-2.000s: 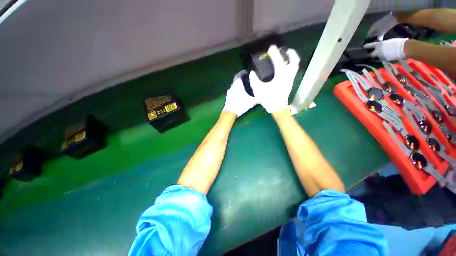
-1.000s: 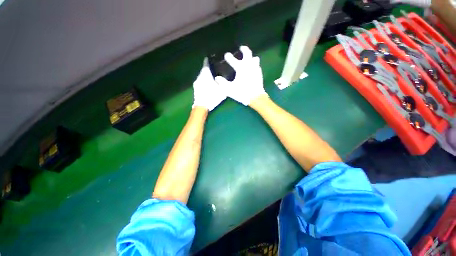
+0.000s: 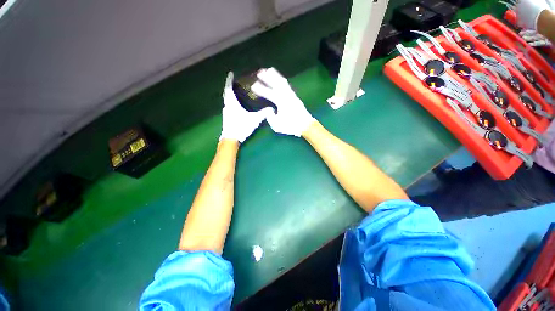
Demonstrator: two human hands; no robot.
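A black box with faint gold print (image 3: 248,91) stands on the green conveyor between my hands. My left hand (image 3: 238,116), in a white glove, lies along its left and near side. My right hand (image 3: 283,104), also gloved, is at its right side with fingers over the top right edge. The thumbs meet at the near side. The box's lower part is partly hidden by the gloves.
Closed black boxes with gold labels (image 3: 129,152) stand in a row at left. A slanting white post (image 3: 359,51) stands right of my hands, with black boxes (image 3: 411,21) behind it. A red tray (image 3: 420,100) of watches is at right, with a neighbour's gloved hand (image 3: 530,12) beyond.
My hands and the box have moved left, away from the post. The right fingers have lifted from across the box to its right edge, showing gold print. The boxes at left appear further left.
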